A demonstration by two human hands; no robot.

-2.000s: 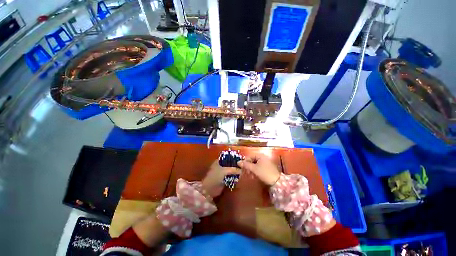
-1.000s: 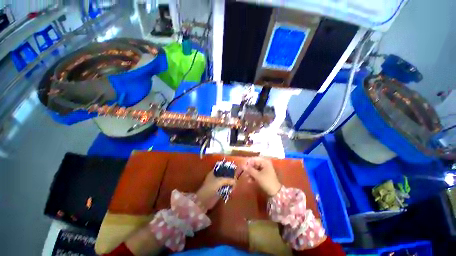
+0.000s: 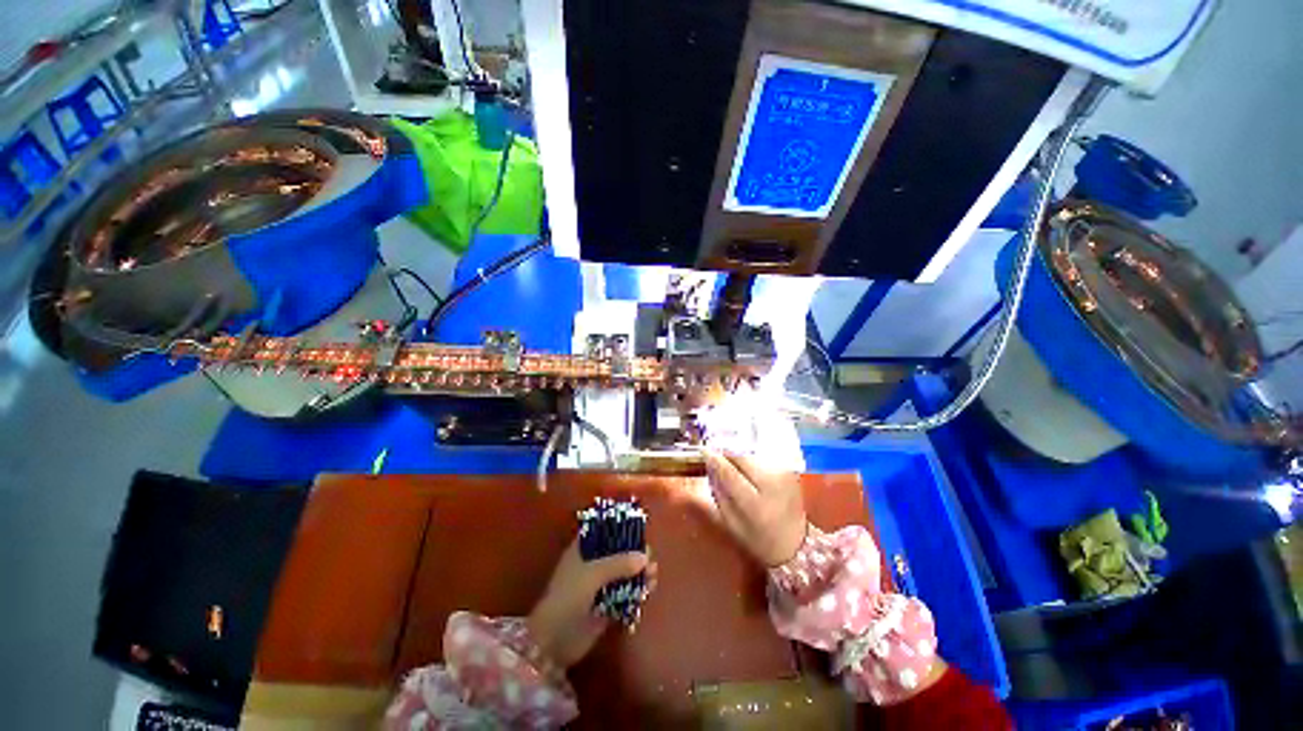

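Observation:
My left hand (image 3: 583, 597) is closed round a bundle of short black wires (image 3: 615, 531) with silvery-white tips, held over the reddish-brown mat (image 3: 486, 571). My right hand (image 3: 755, 503) is raised at the mat's far edge, its fingertips at the brightly lit press die (image 3: 715, 414). The glare hides whether the fingertips hold anything. Pink sleeve covers with white dots are at both wrists. A feed track (image 3: 457, 366) lined with copper parts runs from the left to the press.
Bowl feeders stand left (image 3: 307, 236) and right (image 3: 1129, 321). A black tray (image 3: 179, 571) with a few copper bits lies left of the mat, a blue bin (image 3: 936, 550) right. A curved metal conduit (image 3: 1007, 336) is right of the press. A blue bin of copper pieces (image 3: 1207, 703) is lower right.
My right hand has moved away from the bundle and forward to the press die. My left hand still holds the bundle, now lower in the picture. The camera view has shifted.

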